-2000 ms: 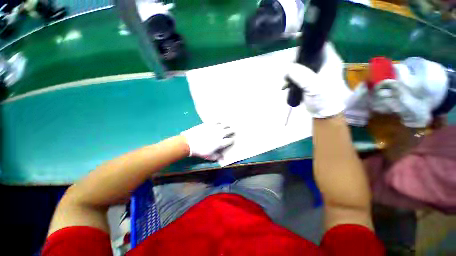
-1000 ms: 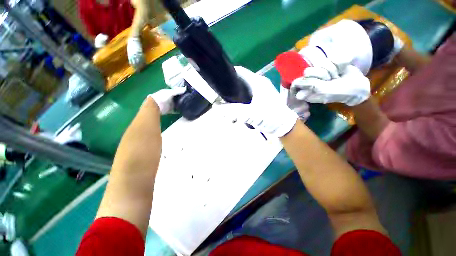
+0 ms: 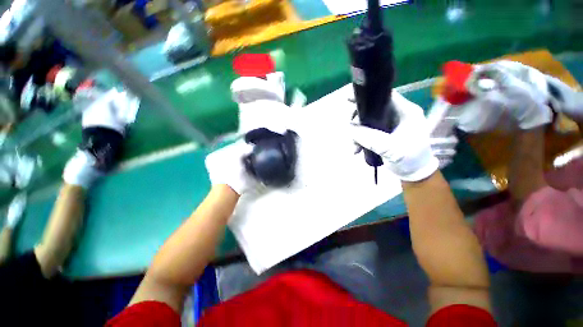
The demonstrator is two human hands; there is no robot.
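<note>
My left hand (image 3: 229, 167), in a white glove, holds an appliance body (image 3: 261, 115) by its black housing (image 3: 273, 159), which points toward me. The white body extends away from me, with a red end cap (image 3: 254, 64) at its far end. The appliance is over the left part of the white work sheet (image 3: 319, 207). My right hand (image 3: 401, 144), also gloved, grips the black electric screwdriver (image 3: 373, 73) near its lower end. The bit points down over the right part of the sheet, to the right of the appliance and apart from it.
A neighbour's gloved hands (image 3: 511, 96) hold a part with a red end at the right, over an orange-brown pad (image 3: 505, 156). Another worker's gloved hand (image 3: 82, 168) holds a black and white part at the left. A grey metal post (image 3: 137, 83) rises at the left.
The appliance is now nearer to me over the sheet, held in my left hand. The screwdriver has moved right, away from it, and stands more upright. The camera view has turned.
</note>
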